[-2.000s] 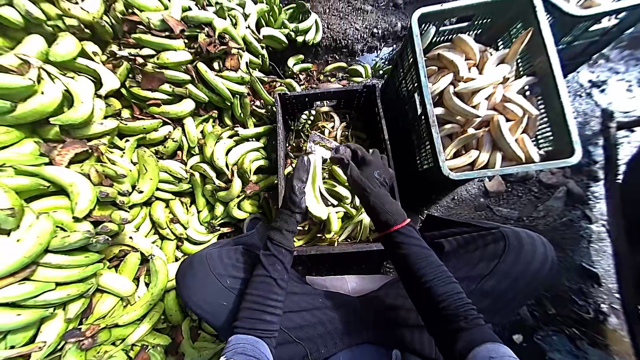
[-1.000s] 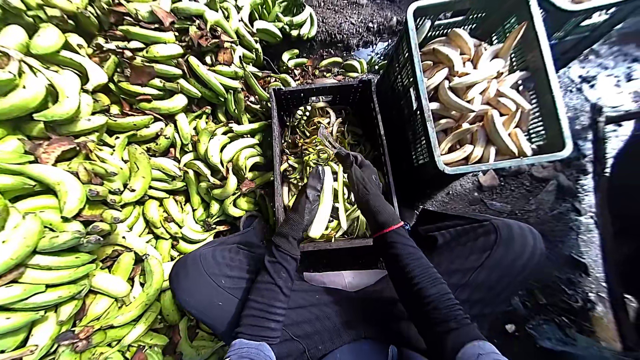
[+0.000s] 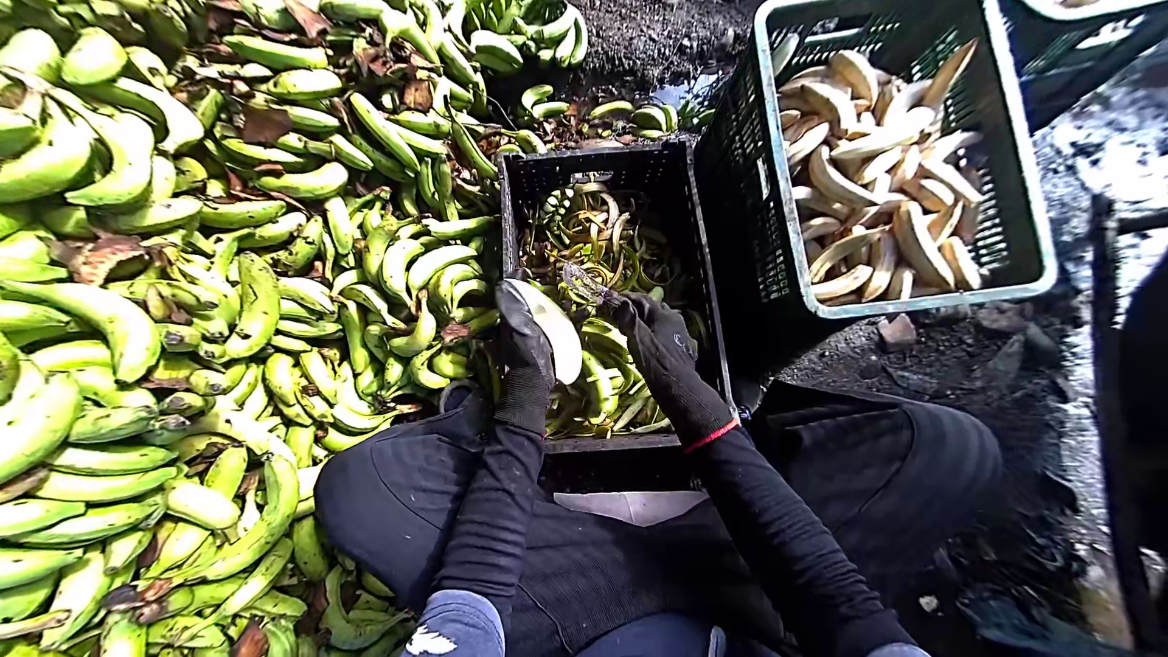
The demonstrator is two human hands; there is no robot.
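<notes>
My left hand (image 3: 525, 351), in a dark glove, grips a peeled pale plantain (image 3: 550, 330) over the left side of a black plastic crate (image 3: 710, 306). In my gloved right hand (image 3: 655, 342) is a small tool (image 3: 587, 283), its blade pointing up and left toward the plantain; its exact kind cannot be told. Tool and plantain look apart. Below both hands, green and yellowish peels (image 3: 607, 365) lie in the crate.
A large heap of green plantains (image 3: 255, 301) spreads along my left side. At the right, a green plastic crate (image 3: 931, 301) holds many peeled plantains (image 3: 881, 173). My crossed legs (image 3: 411, 493) flank the black crate. A stone (image 3: 898, 332) lies on the dark, wet ground.
The plantain has moved up and left with my left hand and now shows a broad pale side. My right hand with the tool has come away from it to the right.
</notes>
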